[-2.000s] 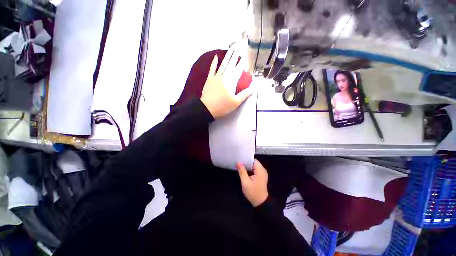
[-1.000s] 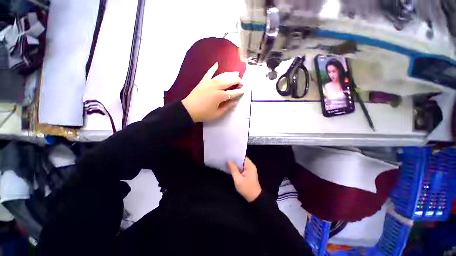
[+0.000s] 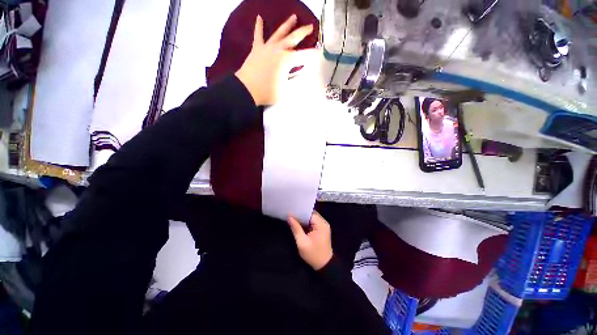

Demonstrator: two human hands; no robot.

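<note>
A maroon panel (image 3: 235,157) with a curved far end lies on the table, with a pale strip (image 3: 292,157) on top along its right side. My left hand (image 3: 275,62) lies on both with fingers spread, near the needle area; bright light washes out part of it. My right hand (image 3: 312,241) pinches the near end of the pale strip between thumb and fingers at the table's front edge. The sewing machine head (image 3: 445,52) is at upper right, its presser foot lost in glare.
Black-handled scissors (image 3: 391,121), a lit smartphone (image 3: 438,134) and a thin dark stick (image 3: 476,163) lie right of the needle. Long stacked panels (image 3: 62,85) lie left. A maroon and white heap (image 3: 432,258) and blue baskets (image 3: 538,255) are at lower right.
The maroon panel and pale strip have moved away from me, past the needle area. My left hand has moved forward with its fingers spread. My right hand still pinches the strip's near end.
</note>
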